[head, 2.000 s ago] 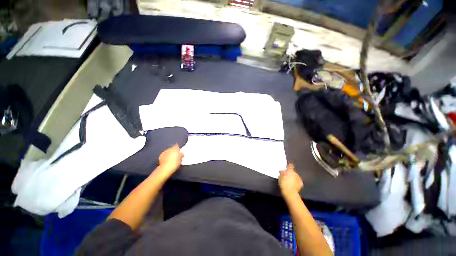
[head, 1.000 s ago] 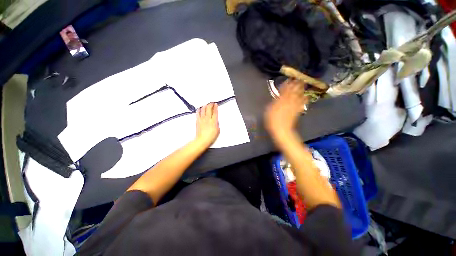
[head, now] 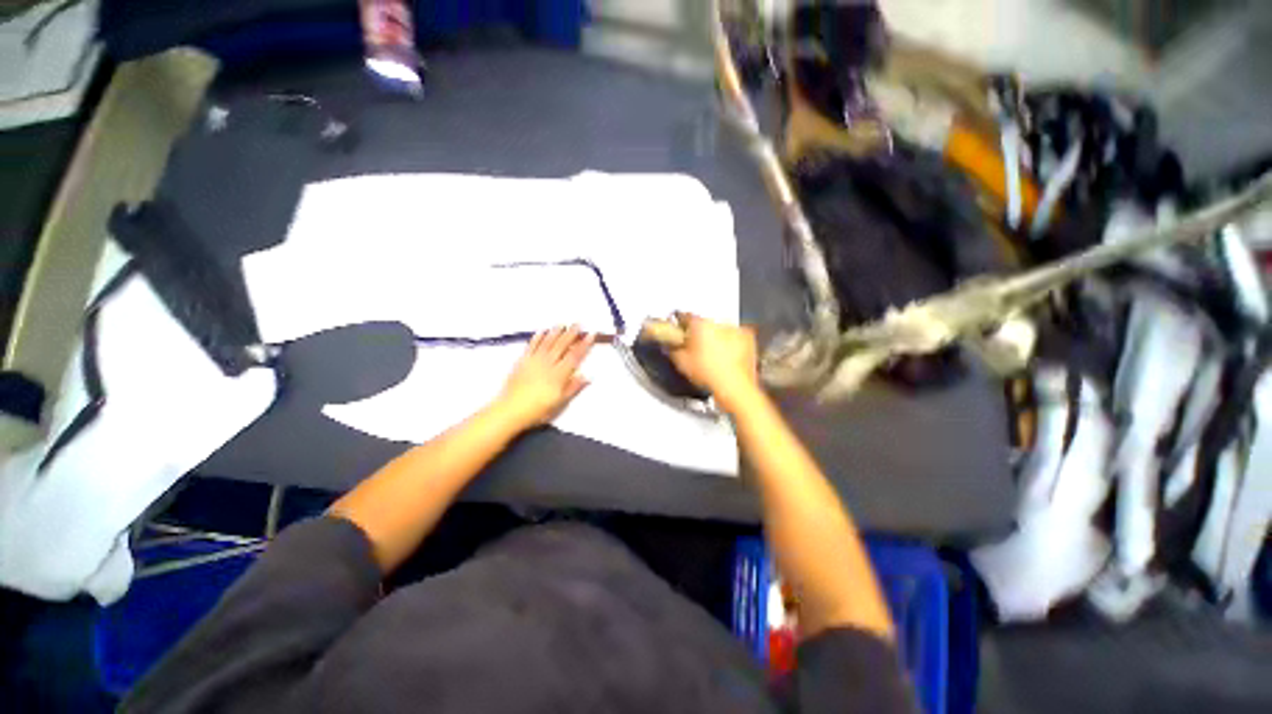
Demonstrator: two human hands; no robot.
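Observation:
A large white garment panel (head: 419,230) lies flat on the dark grey pressing table (head: 558,119). A dark seam (head: 474,340) runs lengthwise across it, with a dark L-shaped line (head: 593,272) above. My left hand (head: 548,374) lies on the panel at the seam, fingers apart, holding nothing. My right hand (head: 717,360) grips the handle of the steam iron (head: 665,370), which rests on the right part of the panel over the seam line. Part of the iron is hidden by my hand.
A ragged beige hose (head: 921,324) crosses from the right. A black cloth bundle (head: 872,230) lies behind it. Other white pieces (head: 175,419) hang over the left edge. A phone (head: 391,42) lies at the far edge. A blue basket (head: 907,600) is below; cut pieces (head: 1144,419) hang right.
My right hand has taken the iron from beside the black bundle and brought it left onto the panel. The hose has followed. My left hand has moved from the panel's edge to its seam.

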